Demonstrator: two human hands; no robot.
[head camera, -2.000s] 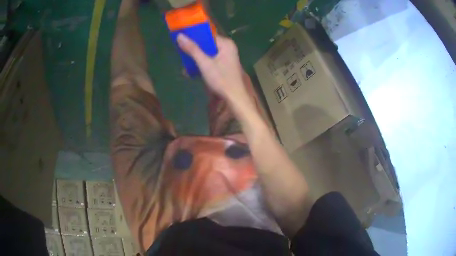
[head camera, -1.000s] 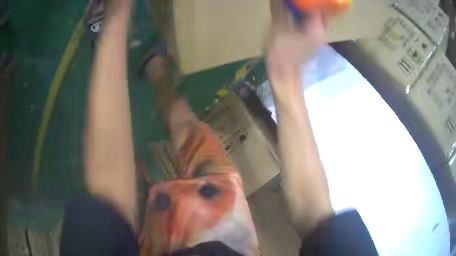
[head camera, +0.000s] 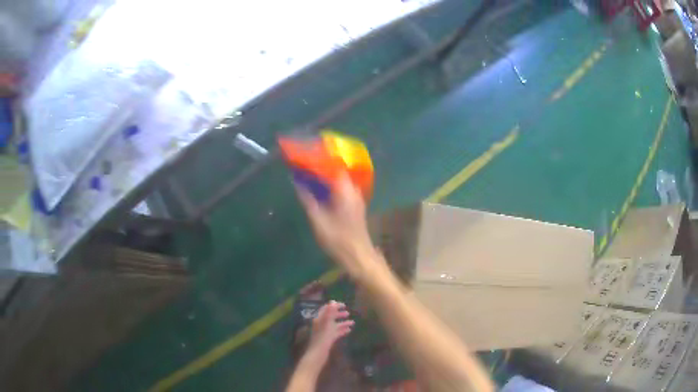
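Observation:
My right hand (head camera: 342, 218) reaches up from the lower right and grips an orange and blue tape dispenser (head camera: 314, 164) with a yellow tape roll. The dispenser is blurred and is held above the floor, left of a large brown carton (head camera: 501, 276). The carton's plain broad face is towards me, with a line across it; its left part is partly behind my right arm. My left hand (head camera: 329, 328) is lower down, left of my right forearm, empty with its fingers apart.
A white worktable (head camera: 229, 53) with a plastic-looking sheet (head camera: 92, 115) curves across the upper left. Printed cartons (head camera: 643, 344) stand at the lower right. Flat brown cardboard (head camera: 115, 306) is below the table at left. The green floor has yellow lines (head camera: 478, 164).
The view has swung, so the table is now upper left instead of right. My right hand still holds the dispenser, now mid-view. My left hand has come closer to my right forearm, and the large carton shows at right.

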